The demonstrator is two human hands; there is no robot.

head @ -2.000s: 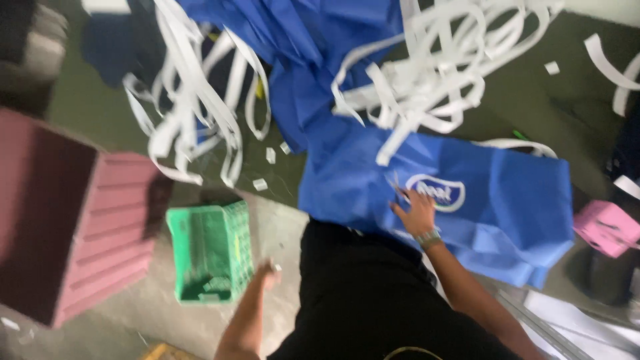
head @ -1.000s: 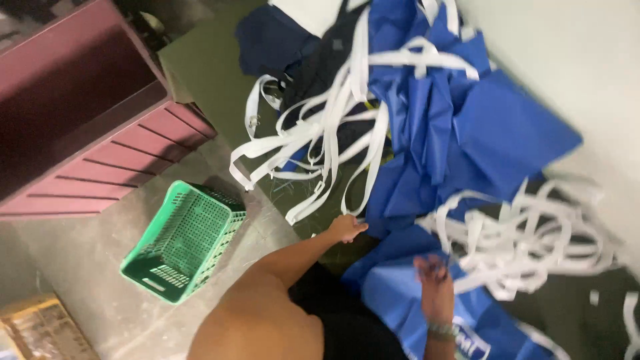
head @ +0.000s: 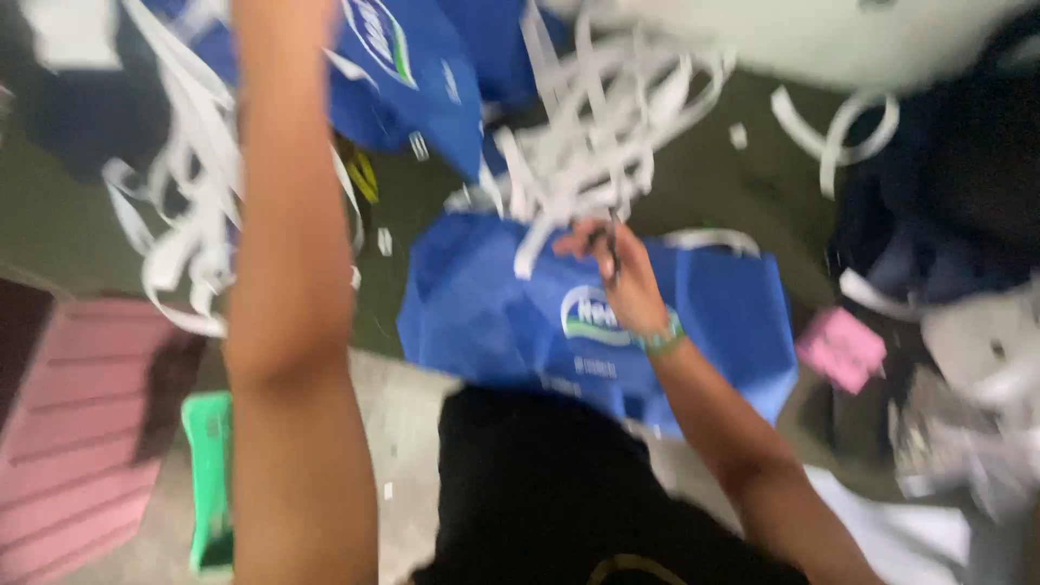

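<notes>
A blue fabric bag with a printed logo (head: 496, 301) lies flat on the dark table in front of my body. Over it is my right hand (head: 613, 264), with a small dark tool (head: 613, 248), perhaps thread snips, between its fingers; blur hides its exact form. My left arm stretches up across the left side, and its hand is beyond the top edge. Another blue printed bag (head: 431, 89) is beside that forearm, tilted and blurred. White straps are heaped beyond my right hand (head: 601, 130), and more hang at the left (head: 191, 195).
A green plastic crate (head: 210, 479) and a pink-brown ribbed box (head: 81, 406) are at lower left. At right are a pink object (head: 842, 349), dark fabric (head: 942, 179) and a loose white strap (head: 833, 146). White scraps and a yellow item (head: 363, 175) lie on the table.
My left hand has gone from beside the left strap pile to out of view, up past the top edge. A printed blue bag now shows near that forearm. The view has turned and shifted right.
</notes>
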